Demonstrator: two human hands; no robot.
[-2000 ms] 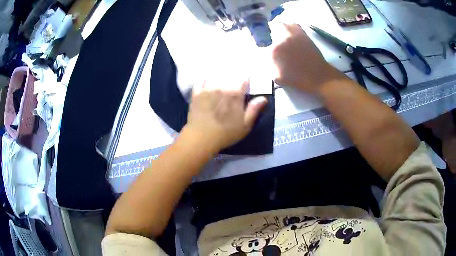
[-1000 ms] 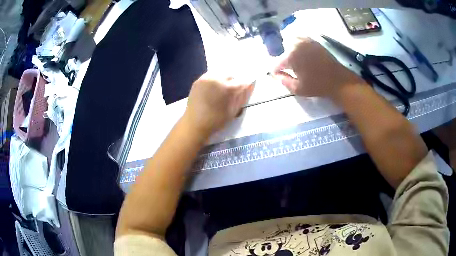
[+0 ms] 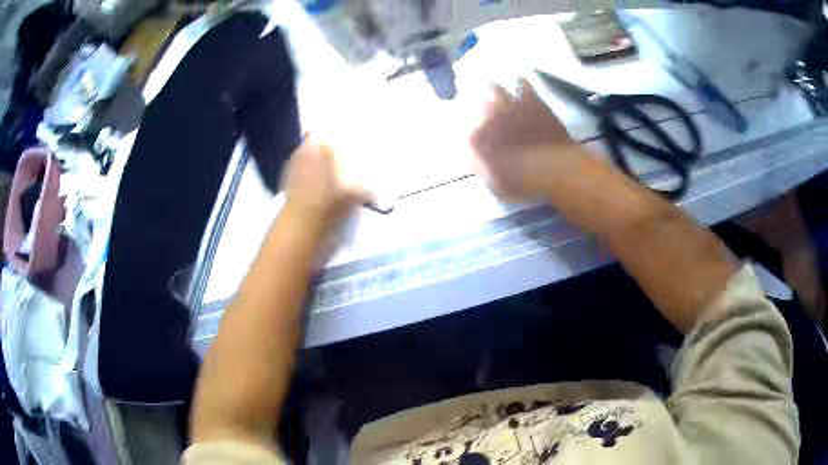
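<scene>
A black fabric panel [image 3: 150, 254] lies curved along the left of the machine table, its inner end reaching beside my left hand. My left hand [image 3: 318, 177] is blurred, left of the needle area, with a small dark edge at its fingertips; glare hides whether it grips anything. My right hand [image 3: 513, 141] is right of the machine's needle area with bent fingers; what is between them is lost in glare. The sewing machine head [image 3: 390, 27] is blurred at the top, with a dark blue part [image 3: 440, 77] hanging from it.
Black-handled scissors [image 3: 649, 141] lie right of my right hand. Blue snips [image 3: 722, 104] and a phone [image 3: 599, 36] lie beyond them. A measuring scale [image 3: 436, 259] runs along the table's front edge. A pink basket [image 3: 34, 213] and white scraps [image 3: 54, 336] are far left.
The view has shifted. My left hand has moved left, farther from my right hand. The black panel with its square end seen at two seconds ago under my left hand is now at the left.
</scene>
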